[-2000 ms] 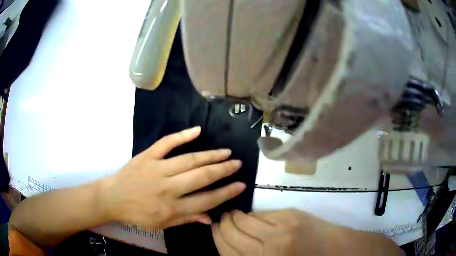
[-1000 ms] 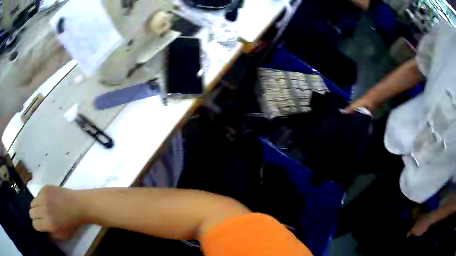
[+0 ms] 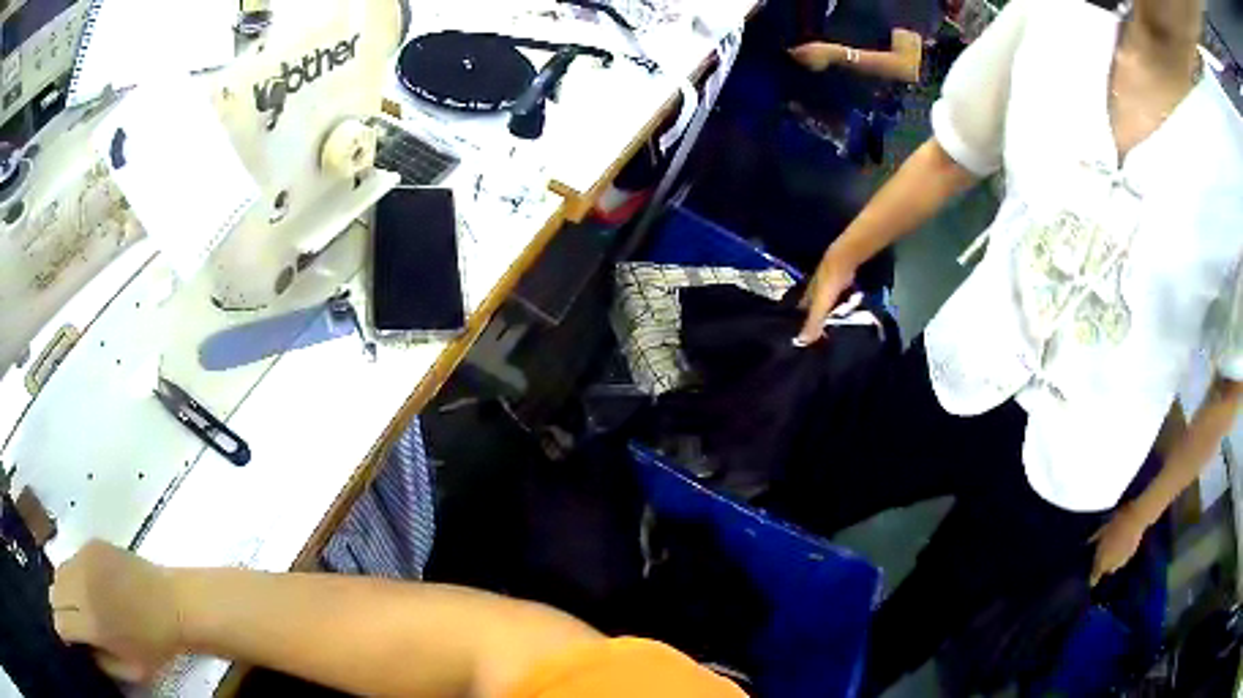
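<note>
My right hand (image 3: 112, 611) is at the lower left, its fingers curled on the edge of a black cloth piece (image 3: 30, 586). Only part of the cloth shows at the left edge of the picture. My bare forearm and orange sleeve cross the bottom. My left hand is out of the picture. The cream sewing machine (image 3: 307, 150), marked "brother", stands at the upper left; its needle area is not visible. Black thread snips (image 3: 205, 421) lie on the white table, right of the needle side.
A blue strip (image 3: 273, 336) and a black phone (image 3: 417, 259) lie on the table (image 3: 320, 450). A black round object (image 3: 468, 71) is at its back. A blue bin (image 3: 777, 545) holds dark cloth. A person in white (image 3: 1077, 259) stands beside it, one hand on the cloth. Another person's arm shows behind.
The view has swung from the needle area to the table's right side and the bins. My left hand has left the picture. My right hand stays on the black cloth. The standing person now shows more fully.
</note>
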